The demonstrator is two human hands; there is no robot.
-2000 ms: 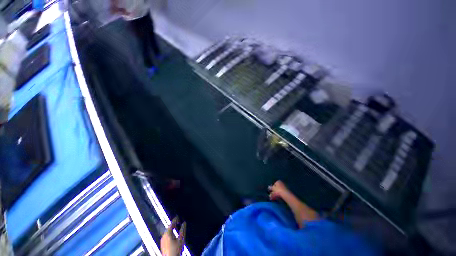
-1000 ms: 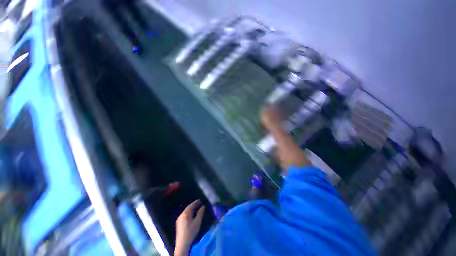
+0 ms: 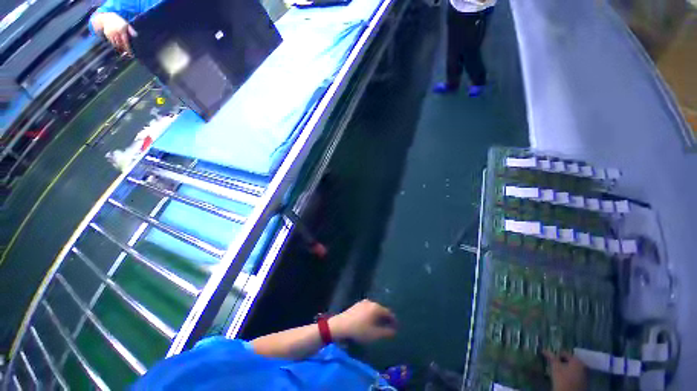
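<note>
Board trays [image 3: 535,282] with rows of green boards and white strips lie on the side table at the right. My right hand [image 3: 567,373] is over the near part of these trays, low in the picture, its fingertips at the boards. The arm behind it is cut off, and whether it grips a board cannot be told. My left hand [image 3: 372,321], with a red band at the wrist, is in front of my body above the dark floor. Its fingers are curled in, and nothing shows in it.
The roller conveyor [image 3: 137,263] and silver line edge rail [image 3: 279,195] run along the left. A person's hand [image 3: 118,34] is at a tilted black TV panel [image 3: 206,50] above a light-blue padded pallet [image 3: 252,137]. Another person [image 3: 465,46] stands in the far aisle.
The view has turned, so the trays now lie at the right and more of the conveyor shows. My left hand now crosses in front of my body. My right hand shows lower right.
</note>
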